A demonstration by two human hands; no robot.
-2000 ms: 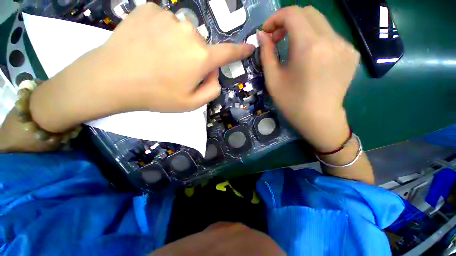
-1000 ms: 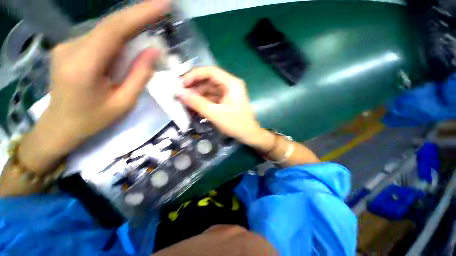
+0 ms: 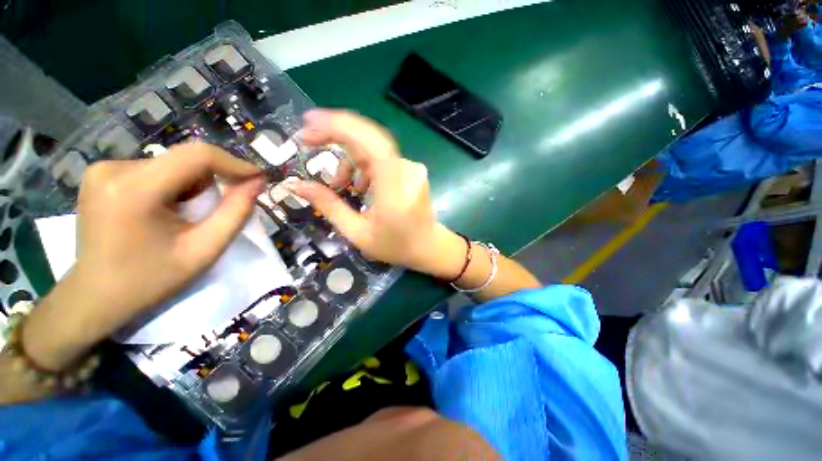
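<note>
A clear blister tray (image 3: 311,335) lies in front of me with rows of black modules, such as one with a pale grey disc (image 3: 303,313). White pads cover some modules (image 3: 271,148) in the middle row. My left hand (image 3: 162,225) is over the tray's left half, thumb and forefinger close together; whether a small piece is between them cannot be told. My right hand (image 3: 383,194) is over the tray's right side, thumb and fingers apart around a module with a white pad (image 3: 323,164). A white liner sheet (image 3: 203,284) lies on the tray, partly under my left hand.
A black smartphone (image 3: 446,103) lies on the green bench (image 3: 559,108) beyond the tray. A strip with dark round dots (image 3: 9,212) is at the far left. Blue sleeves of a person (image 3: 721,153) show at the right, and a grey-clad person (image 3: 730,369) is nearer. A blue bin (image 3: 755,261) stands between.
The view has shifted, so the whole tray and phone sit further left. My left hand has moved back down beside my right hand, which has opened from its pinch. The white sheet lies lower on the tray.
</note>
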